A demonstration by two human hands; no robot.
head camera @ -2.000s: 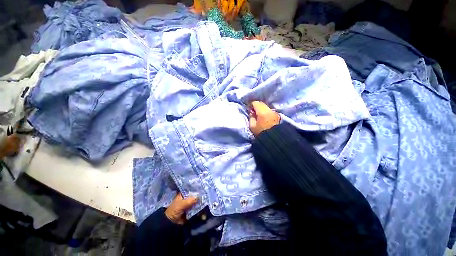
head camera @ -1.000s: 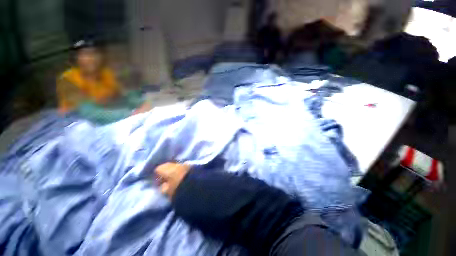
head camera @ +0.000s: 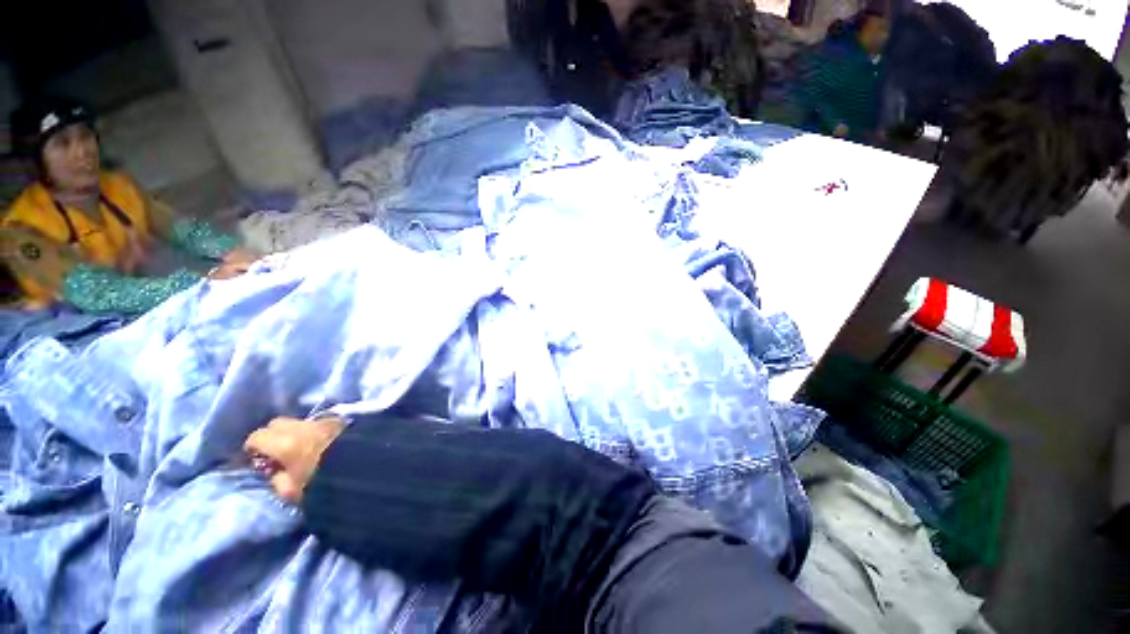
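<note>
A light-blue denim garment with a faint pattern and a row of buttons (head camera: 161,409) lies heaped across the lower left, glaring white in places. My right hand (head camera: 291,456), in a dark sleeve, rests on it with its fingers closed on a fold of the cloth. Something small and dark reddish shows at the fingers, too small to tell. My left hand is not in the picture. More light-blue patterned denim (head camera: 669,384) is piled just right of it.
White table (head camera: 855,223) with a small red item (head camera: 833,188). Red-and-white stool (head camera: 964,322), green crate (head camera: 979,495) and off-white cloth (head camera: 880,545) at right. A person in an orange vest (head camera: 112,229) at left; another person (head camera: 843,81) at the back. Darker denim (head camera: 459,155) behind.
The view has swung right, bringing in the stool, crate and table end. My left hand, earlier on the garment's edge, has gone out of view. My right hand still grips cloth, now further left in view.
</note>
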